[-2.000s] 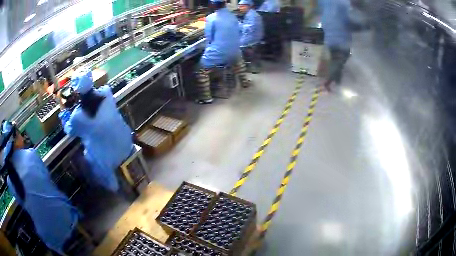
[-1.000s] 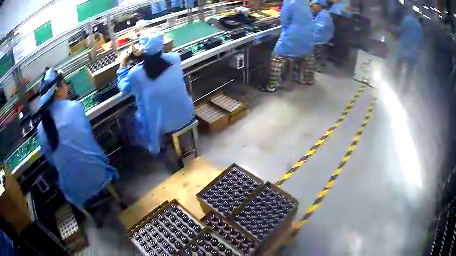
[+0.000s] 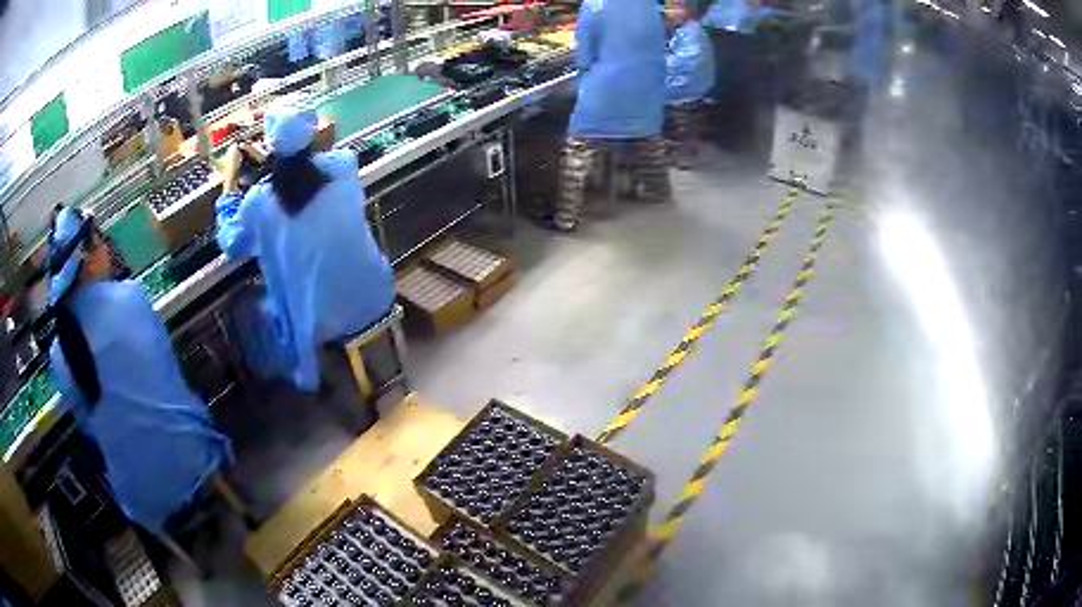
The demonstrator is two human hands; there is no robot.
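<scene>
Neither of my hands is in the picture. Nearest in front of me, several open brown capacitor cartons [image 3: 578,504] with rows of round dark tops stand close together at the bottom centre. They stand at the front and right of a flat tan wooden board [image 3: 356,468]. One carton [image 3: 356,557] at the lower left is cut off by the bottom edge and its tops look paler.
Two seated people in blue [image 3: 314,249] work at the conveyor line [image 3: 415,148] on the left; others are farther back. Two cartons [image 3: 433,296] stand on the floor beside the line. A white AGV box [image 3: 802,148] stands beyond yellow-black lane tape [image 3: 712,311].
The view swung right-to-left and back: the scene first shifted right in the picture, then left. The person walking near the AGV moved farther away. The seated people stay at the line.
</scene>
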